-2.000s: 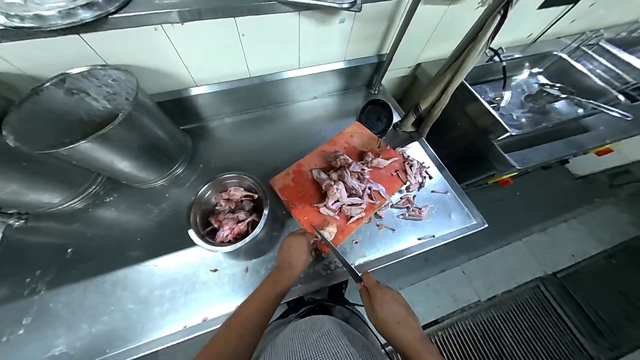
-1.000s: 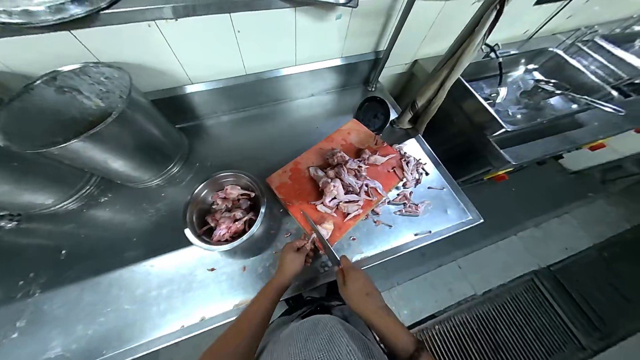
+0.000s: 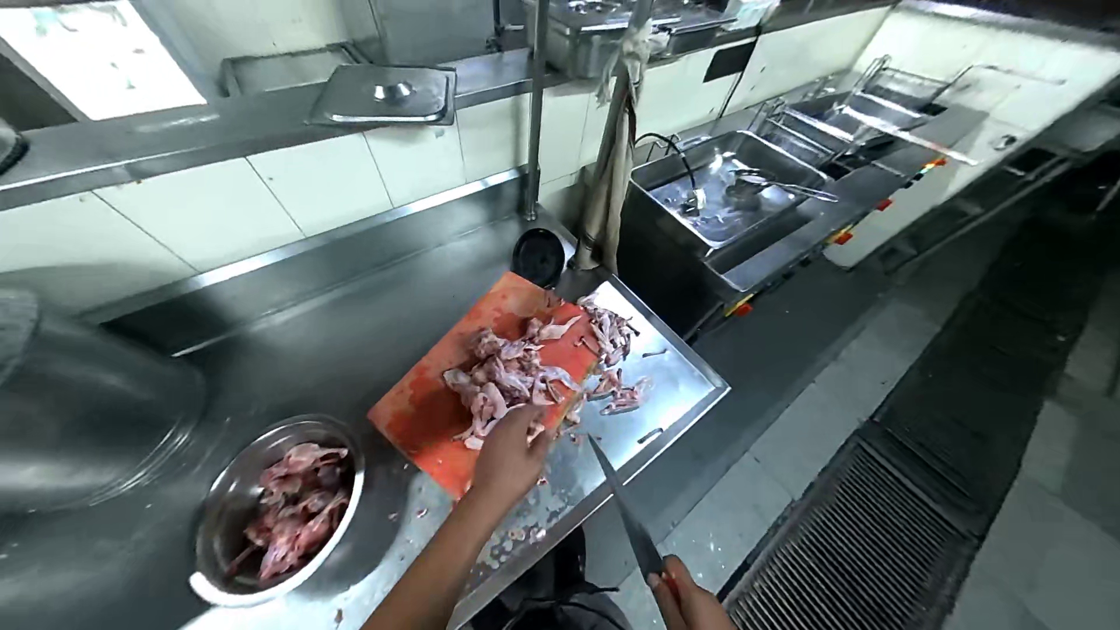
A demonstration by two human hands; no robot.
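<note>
A red cutting board [image 3: 429, 385] lies on the steel counter with a heap of raw poultry pieces [image 3: 503, 376] on it. At the heap's near edge is my left hand [image 3: 514, 451], touching the meat; its fingertips are partly hidden, so a grip cannot be told. My right hand [image 3: 687, 599] holds a kitchen knife [image 3: 626, 512] by its handle, the blade pointing up and left over the counter's front edge. More raw pieces and scraps [image 3: 612, 337] lie on the bare steel right of the board. A steel bowl [image 3: 206, 525] of raw meat pieces stands at the left.
A large steel pot [image 3: 87, 411] stands at the far left. Behind the board are a black round lid [image 3: 537, 255], an upright pole [image 3: 535, 114] and a hanging cloth [image 3: 608, 192]. A sink [image 3: 744, 192] stands to the right; a shelf above holds a pan lid [image 3: 385, 94].
My left hand has moved from the board's near corner to the meat heap. The knife has left the board and is now to its right in my right hand. The view has shifted.
</note>
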